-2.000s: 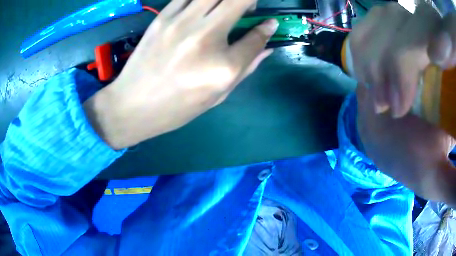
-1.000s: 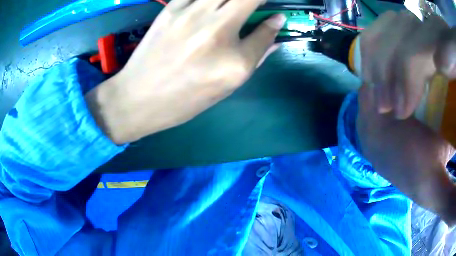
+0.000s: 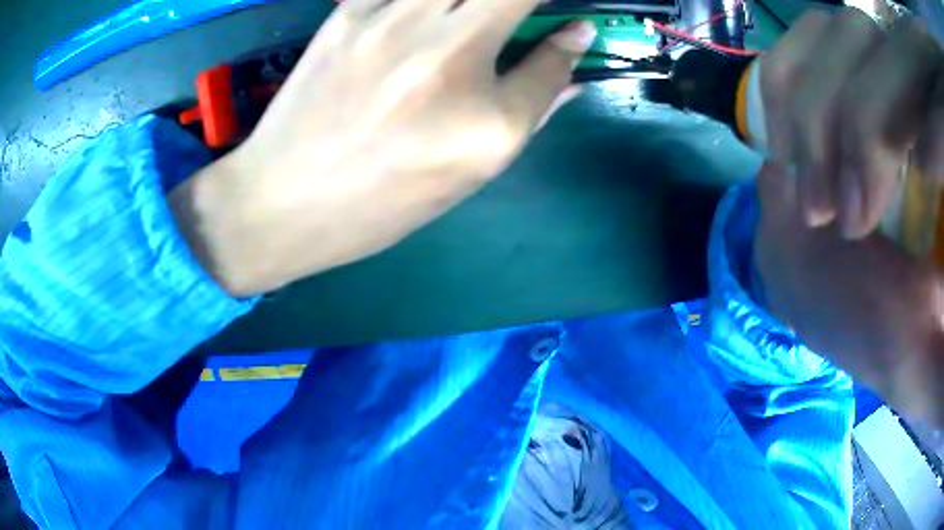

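My left hand (image 3: pixel 383 145) lies over the black housing and holds it on the bench, its fingertips cut off by the top edge. The green circuit board (image 3: pixel 621 29) shows in the housing beyond my thumb. A red end piece (image 3: pixel 216 107) sticks out at the housing's left end. My right hand (image 3: pixel 849 124), slightly blurred, grips the electric screwdriver (image 3: pixel 754 104). Its black nose points left at the housing's right part; the bit tip and any screw are too small to tell. Red wires (image 3: pixel 704 43) run from the board toward the black cylinder (image 3: pixel 730 23).
A long blue battery pack (image 3: pixel 135 36) lies at the top left of the dark green bench mat (image 3: pixel 466 269). The bench's near edge curves in front of my blue coat. Blue floor with a yellow line (image 3: pixel 254 373) shows below left. A white strip (image 3: pixel 898 466) is at the lower right.
The housing and my left hand sit slightly higher in the picture than at first. The screwdriver and my right hand have shifted a little to the right. Both holds are unchanged.
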